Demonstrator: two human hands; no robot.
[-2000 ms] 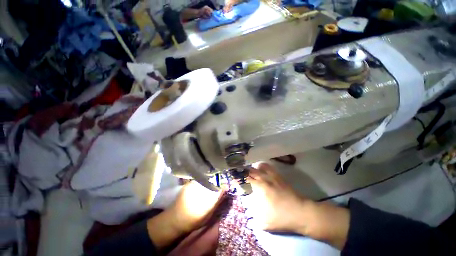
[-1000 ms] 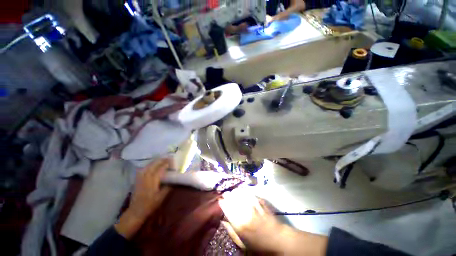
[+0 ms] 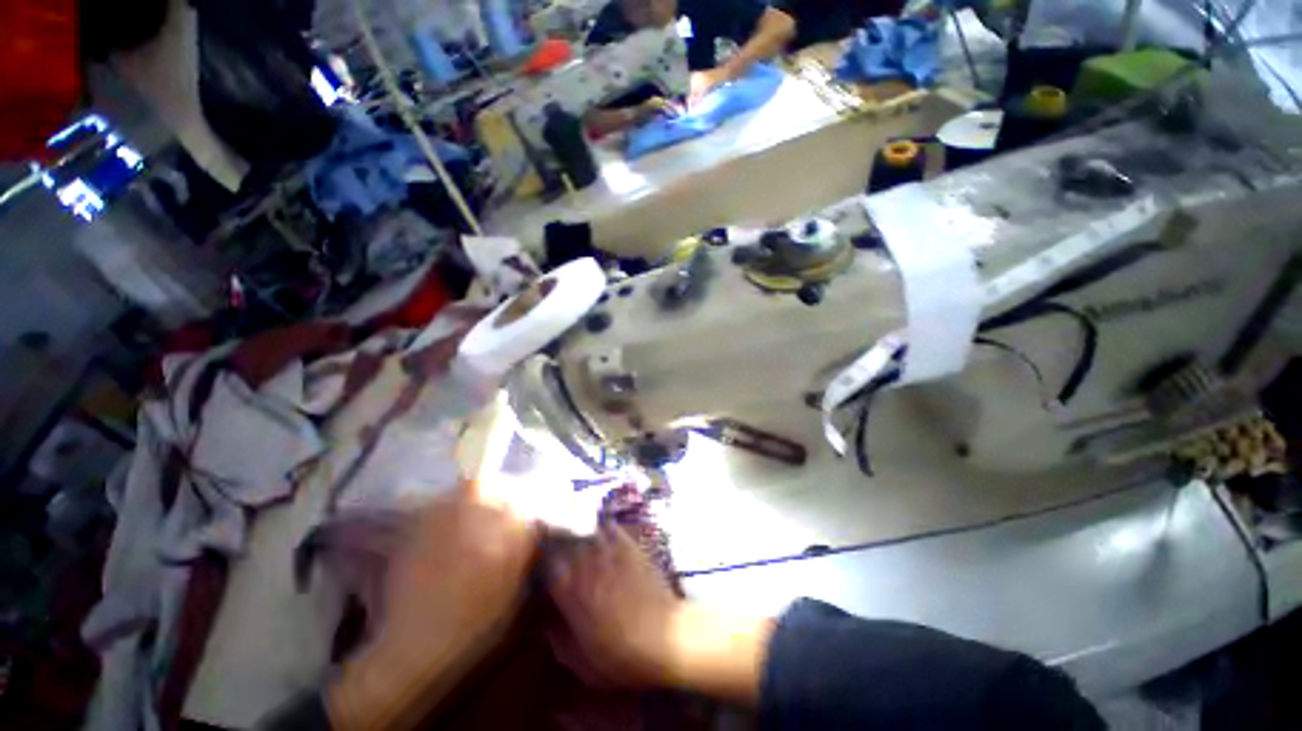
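Observation:
The beige sewing machine (image 3: 743, 336) stands across the view, its needle area in bright glare. Speckled maroon knit (image 3: 636, 517) lies just in front of the needle area. Dark maroon cloth (image 3: 536, 671) hangs below and between my hands. My left hand (image 3: 443, 593) is bare and motion-blurred, left of the knit; its grip is unclear. My right hand (image 3: 611, 607) is bare, with fingers bent onto the cloth edge in front of the needle area. The fingertips of both hands are close together. The presser foot is hard to make out in the glare.
Maroon and grey garment pieces (image 3: 257, 429) are heaped at left. A white tape roll (image 3: 536, 317) sits on the machine head. A white band (image 3: 928, 293) and label ribbon (image 3: 864, 374) hang on the arm. Dark reddish snips (image 3: 760, 440) lie behind the needle. Another person works beyond.
My left hand has moved right and forward, closer to my right hand. My right hand has shifted left. The machine sits further left in view, and more of its arm shows.

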